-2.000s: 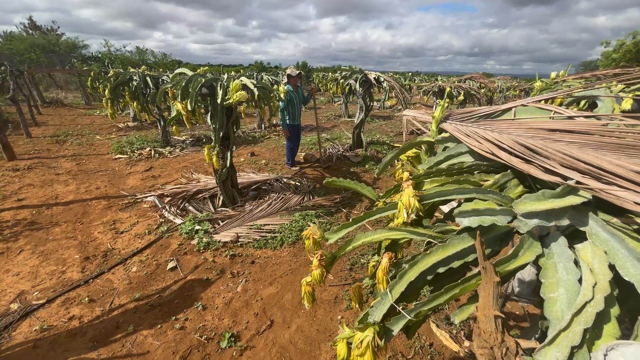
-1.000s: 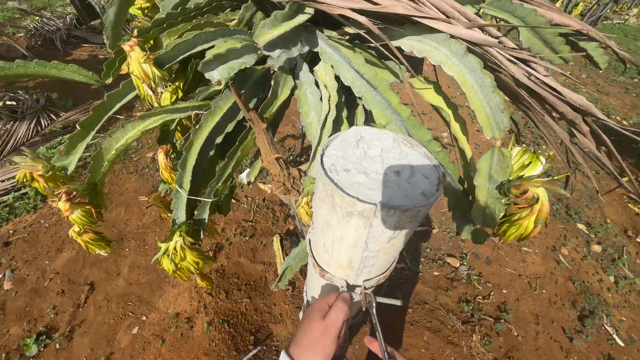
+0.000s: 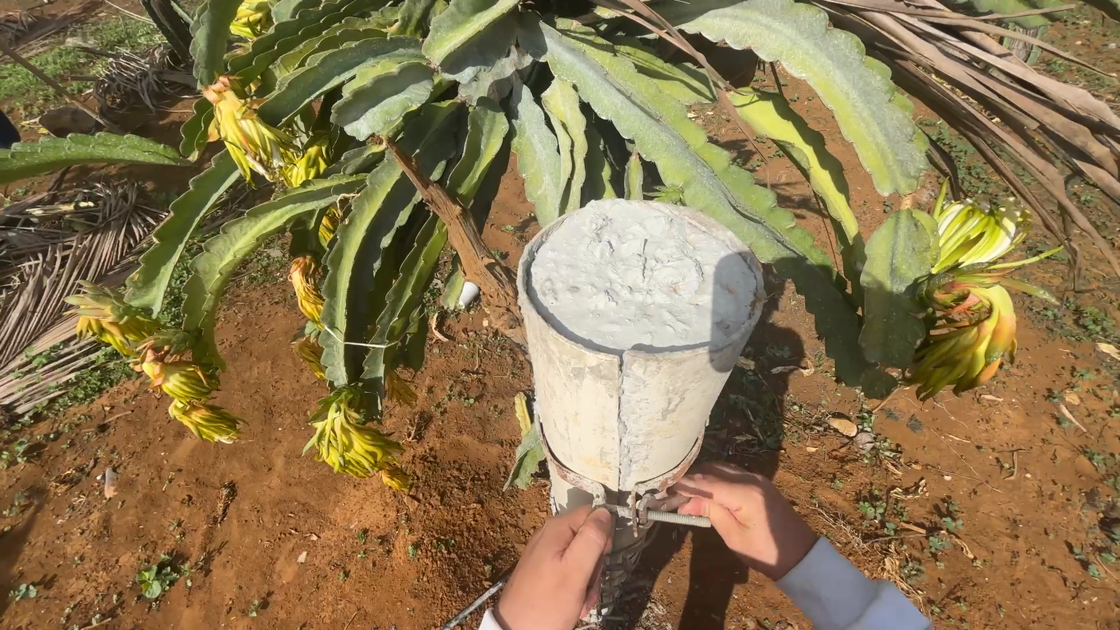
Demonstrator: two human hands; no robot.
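A split cylindrical mold [image 3: 577, 411] stands upright at the middle, filled to near its rim with wet grey concrete [image 3: 643, 276]. Around its lower part runs a rusty metal clamp band [image 3: 569, 477], with a threaded bolt [image 3: 669, 517] across its front. My left hand [image 3: 560, 560] pinches the bolt's left end with thumb and fingers. At the right of the bolt, my right hand [image 3: 744, 516] has bent fingers against the clamp; what they grip is partly hidden. A thin metal rod [image 3: 477, 604] shows beside my left hand, low in the view.
Dragon fruit cactus stems [image 3: 647, 131] with wilted yellow flowers [image 3: 350, 437] arch behind and left of the mold. More flowers [image 3: 967, 332] hang at the right. A brown woody stick [image 3: 464, 232] leans close to the rim. Dry palm fronds [image 3: 1006, 96] lie over the plant, above reddish soil [image 3: 289, 542].
The view has swung down from the field and a standing person to the mold. Since one second ago, my right hand has moved up to the clamp; the long tool at the bolt is no longer there.
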